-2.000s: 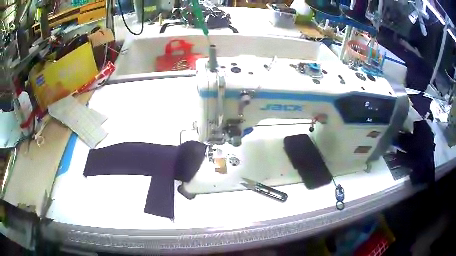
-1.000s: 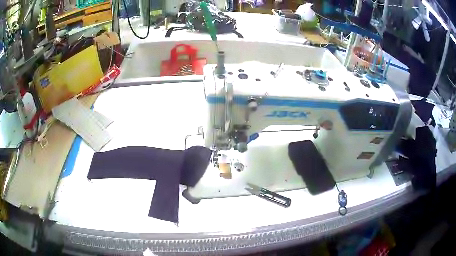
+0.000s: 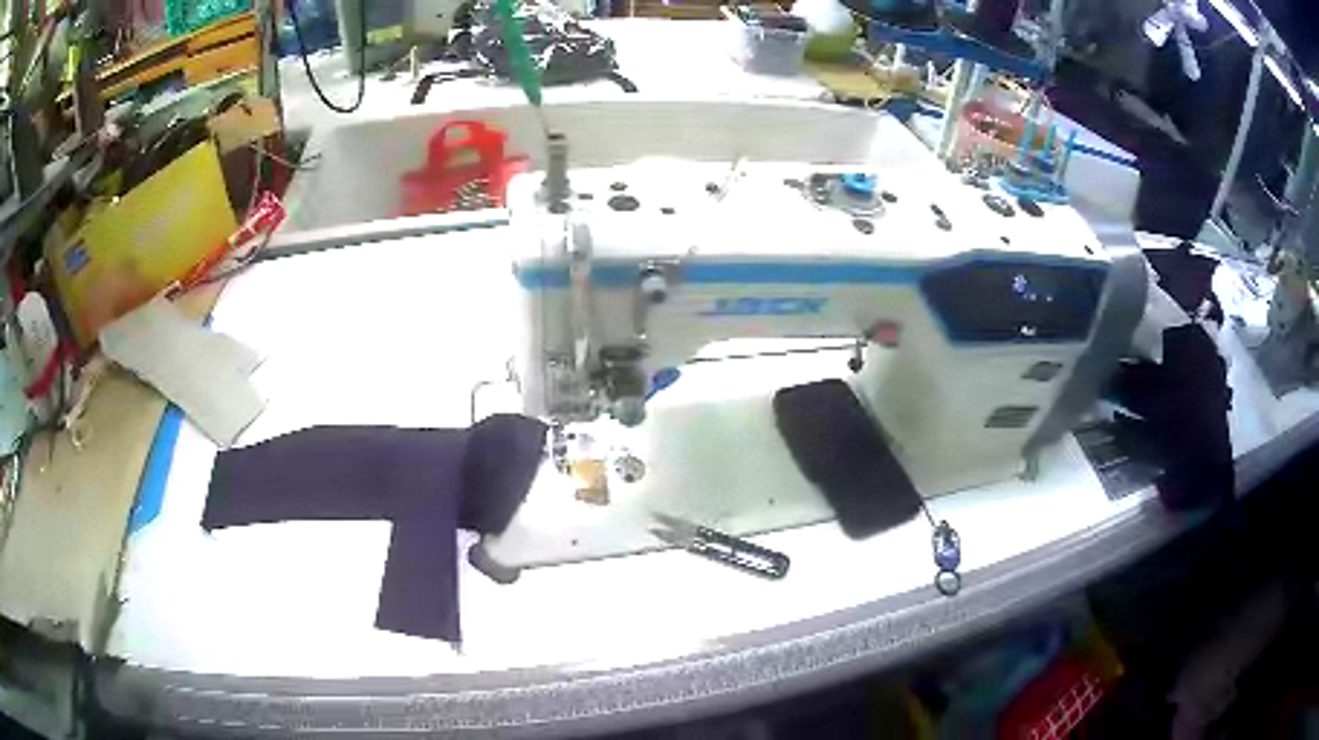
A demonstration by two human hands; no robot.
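Neither of my hands is in view. A dark navy-purple cut piece (image 3: 333, 477) lies flat on the white table, left of the needle area, with one strip pointing toward the front edge. Its rounded right end rests at the edge of the machine bed. The white and blue JACK sewing machine (image 3: 781, 275) stands across the middle. Thread snips (image 3: 723, 549) lie at the front of the machine bed. A flat black rounded object, perhaps a phone (image 3: 846, 457), lies on the bed, with a small dark charm (image 3: 946, 557) beside it.
A ruler strip (image 3: 579, 672) runs along the front table edge. Pale paper sheets (image 3: 185, 372) and a tan cardboard sheet (image 3: 73, 506) are at the left. A red holder (image 3: 466, 169) is in the trough behind. Dark fabric (image 3: 1179, 419) lies at the right. A red and yellow basket (image 3: 1056, 697) is below.
The camera view has shifted, so the table and machine sit further left in the picture. The small pale shape at the bottom edge one second ago is gone. The table items look unmoved.
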